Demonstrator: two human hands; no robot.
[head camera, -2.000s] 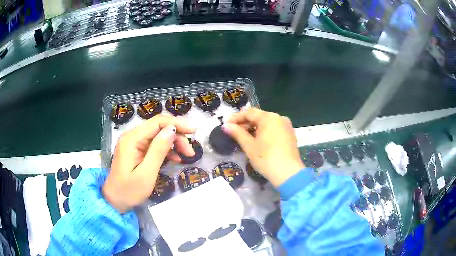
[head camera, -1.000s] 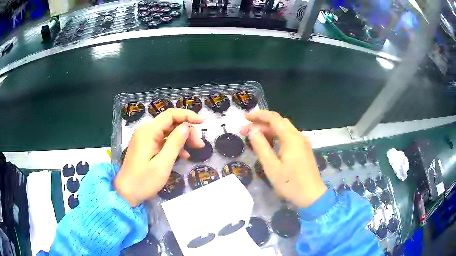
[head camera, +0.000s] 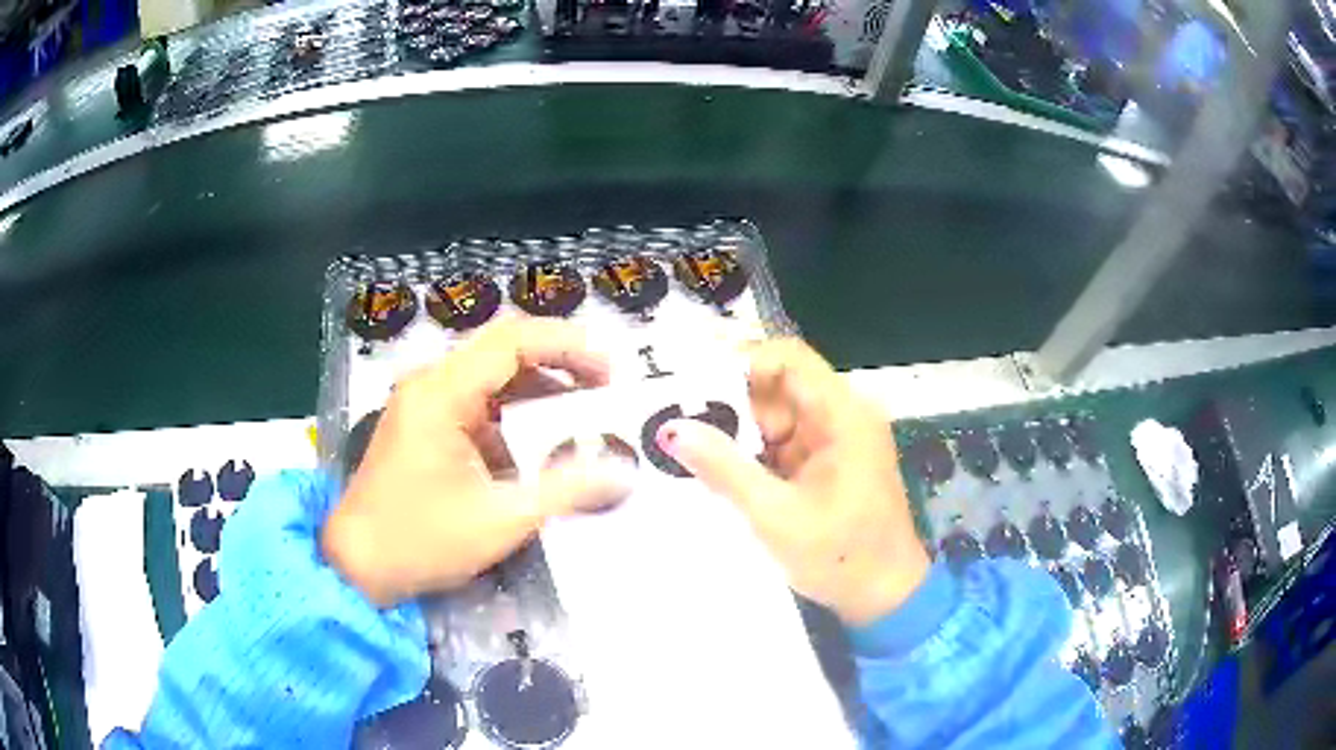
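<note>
A white release liner sheet is held up over the clear blister tray. Two notched black adhesive discs show near its top edge. My left hand grips the sheet's left side, with the thumb over the left disc. My right hand grips the right side, with the thumb on the right disc. A row of round display modules with gold-orange circuitry lies along the tray's far edge. A plain black module lies at the near left. The sheet and hands hide the tray's middle.
A second blister tray with black discs lies right. A spare sticker sheet and a blank white strip lie left. A white tissue is far right. A green belt runs beyond the tray, and a grey post leans at the right.
The liner sheet has come up from the near part of the tray into both hands. It now covers the middle modules, and both thumbs press on its top end.
</note>
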